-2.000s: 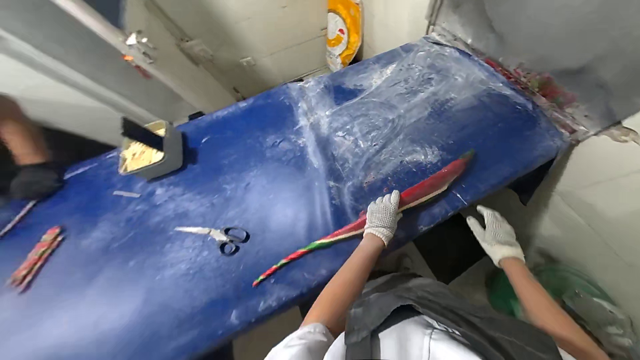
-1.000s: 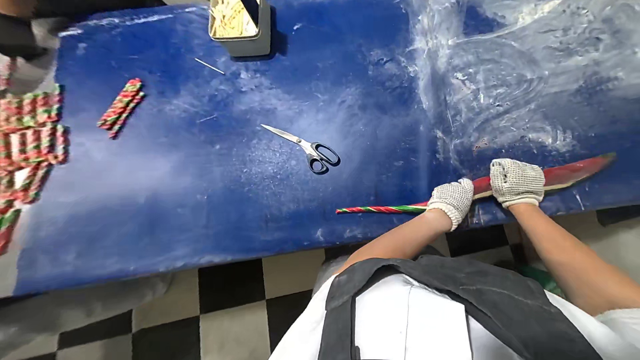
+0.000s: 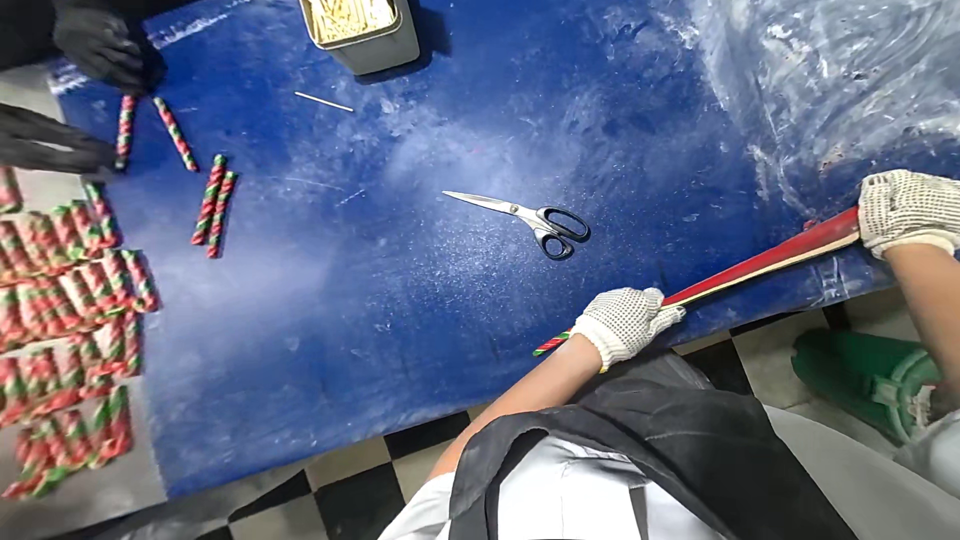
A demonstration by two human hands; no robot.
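A long red candy rope (image 3: 765, 259) with a pale underside lies along the near edge of the blue table. My left hand (image 3: 622, 322), in a white dotted glove, is closed around its narrow part. A thin twisted end (image 3: 553, 343), red, green and white, sticks out to the left of that hand. At the right edge of the view, my right hand (image 3: 909, 210), gloved the same way, grips the thicker part; what lies beyond it is out of view. Scissors (image 3: 536, 217) with black handles rest on the table up and left of my left hand.
A metal tin (image 3: 375, 49) of pale sticks stands at the far edge, a loose stick (image 3: 324, 101) near it. Twisted candy sticks (image 3: 214, 202) lie at left, beside several rows (image 3: 67, 300) of them. A co-worker's black-gloved hands (image 3: 105, 49) handle sticks. A green bin (image 3: 862, 379) stands below right.
My hands, close together on the rope one second ago, are now farther apart along it. Two seconds ago my right hand was off the rope. The view has shifted left.
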